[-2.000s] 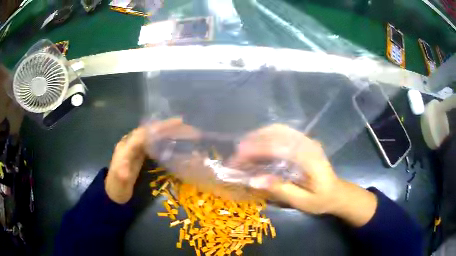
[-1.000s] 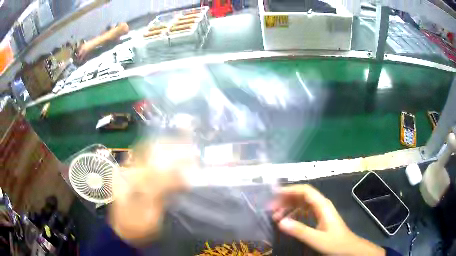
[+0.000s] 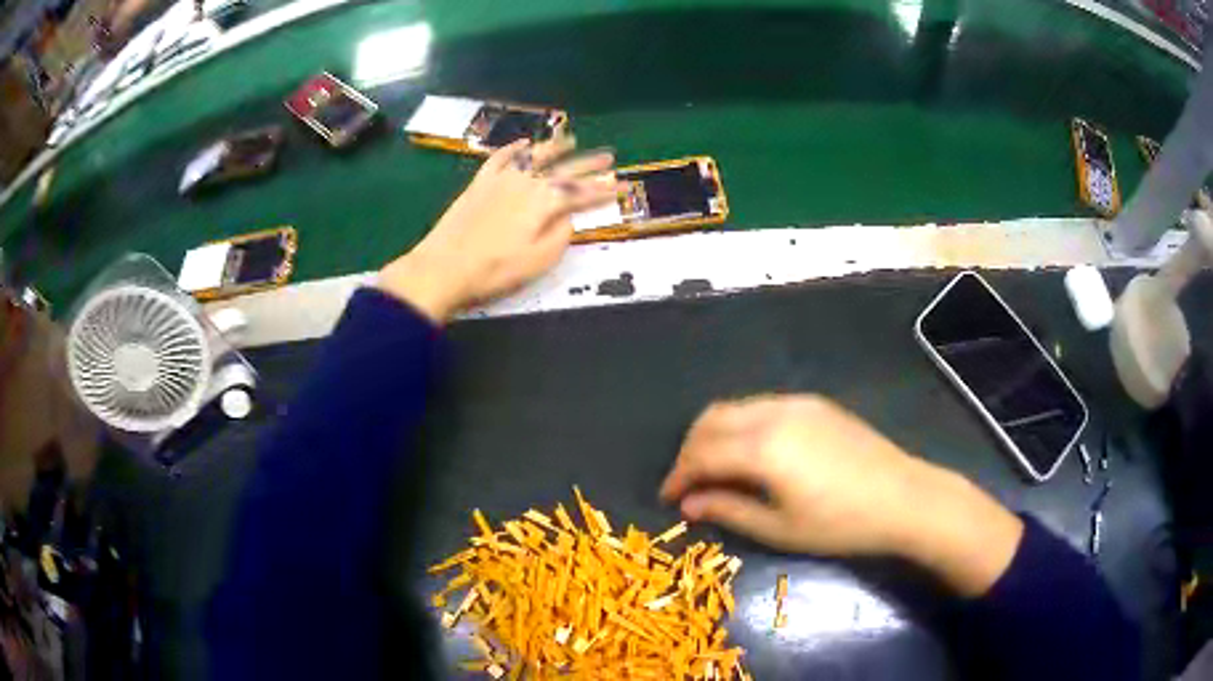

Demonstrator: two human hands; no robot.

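My left hand reaches over the white rail to the green belt. Its spread fingers lie over the left end of an orange-edged handset, covering part of its white block. Whether the fingers grip it I cannot tell. My right hand hovers or rests over the dark bench with curled fingers, right above the pile of small orange parts. No part shows in it, but its fingertips are partly hidden. One loose orange part lies right of the pile.
More handsets lie on the green belt, behind the white rail. A small white fan stands at left. A smartphone, a white case and small dark bits are at right.
The clear plastic bag is gone from view. My left hand has moved onto a handset on the belt. My right hand is beside the pile. The view has tilted down since one second ago.
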